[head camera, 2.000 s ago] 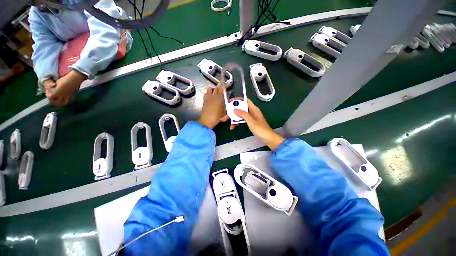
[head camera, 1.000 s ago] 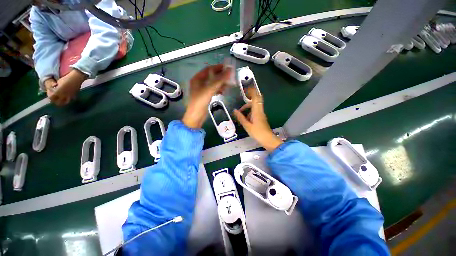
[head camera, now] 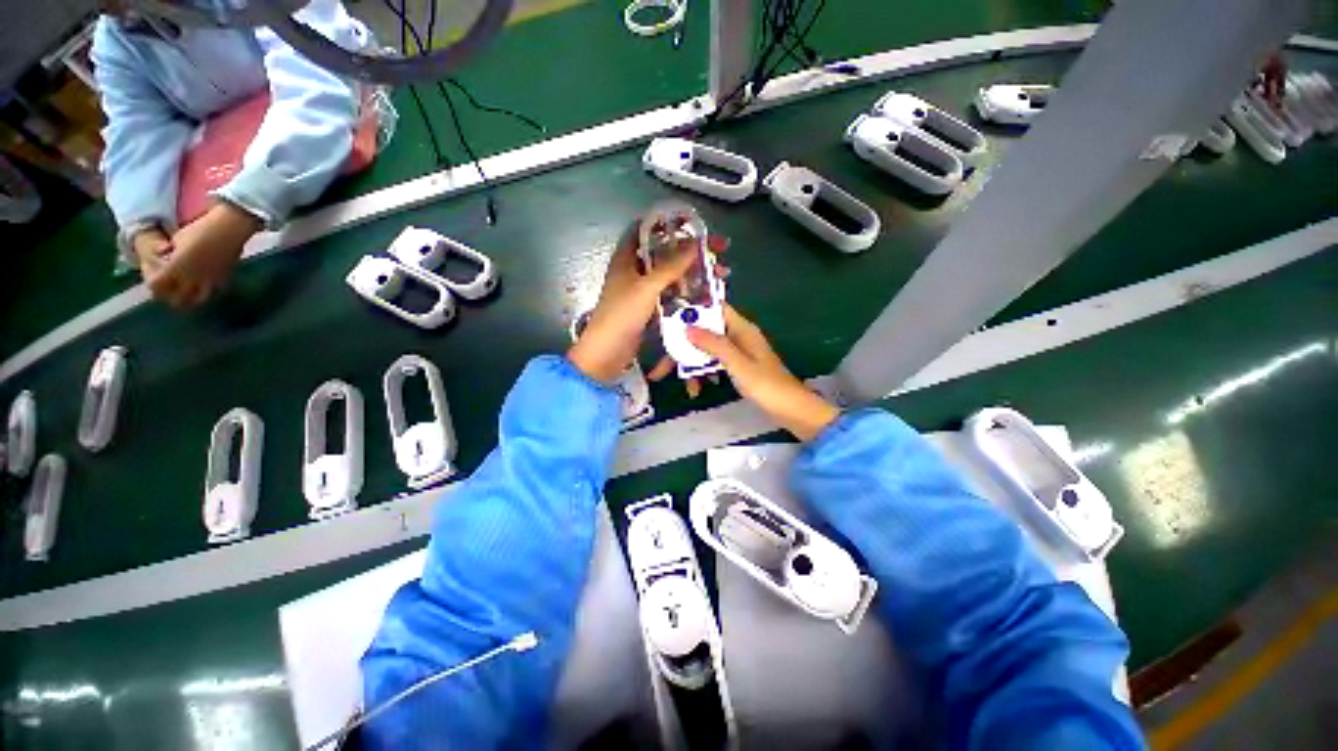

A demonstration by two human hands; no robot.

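A white oval housing shell (head camera: pixel 693 326) with a round dark dot is held over the belt between both hands. My right hand (head camera: pixel 748 360) grips its lower end, thumb on the white face near the dot. My left hand (head camera: pixel 624 305) is at its upper part, fingers over the slot; whether it pinches a small part there is too blurred to tell. Another housing (head camera: pixel 634 396) lies on the belt below my left hand, partly hidden by it. The parts holder housing (head camera: pixel 778 550) lies on the white sheet, with pieces inside its opening.
A long narrow housing (head camera: pixel 675 602) lies left of the parts holder; a spare housing (head camera: pixel 1042 481) lies at the right. More shells lie on the green conveyor belt (head camera: pixel 514 352). A slanting grey post (head camera: pixel 1027 191) stands to the right. A person's hands (head camera: pixel 198 257) rest opposite, at upper left.
The belt shells have shifted left. My right hand has taken hold of a shell and lifted it. My left hand has come to its upper part, above the housing left on the belt.
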